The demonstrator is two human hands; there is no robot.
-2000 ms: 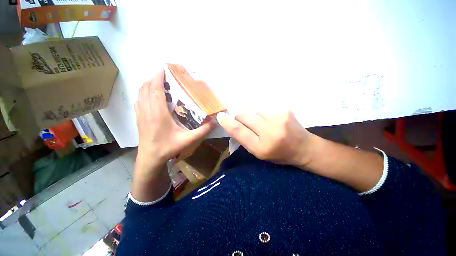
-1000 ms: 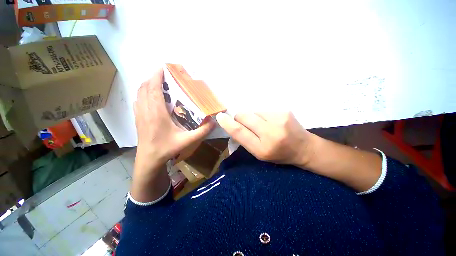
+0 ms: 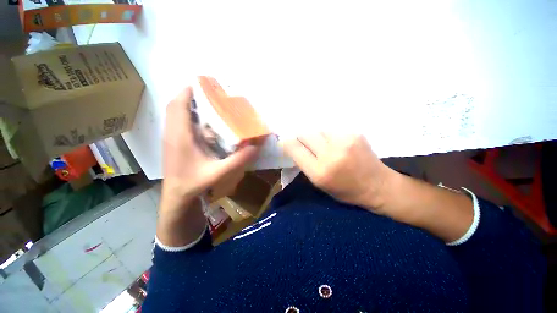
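Note:
An orange-and-white retail carton [image 3: 235, 114] is held tilted near the table's front edge, its orange side facing up and right. My left hand [image 3: 190, 150] grips it from the left, with the thumb along its lower edge. The carton is slightly blurred and its underside is hidden. My right hand [image 3: 333, 162] is just right of the carton's lower corner, apart from it, with its fingers curled. Whether a small thing is at its fingertips cannot be told.
The white table [image 3: 391, 73] spans the view. A brown shipping carton [image 3: 79, 92] stands at the left, with another orange-and-white box [image 3: 82, 18] at the far left. An open brown carton [image 3: 247, 194] is below the table edge. A red frame [image 3: 513, 186] is at the right.
My right hand has come off the carton's lower corner and moved slightly right. My left hand has tilted the carton and shifted it slightly left.

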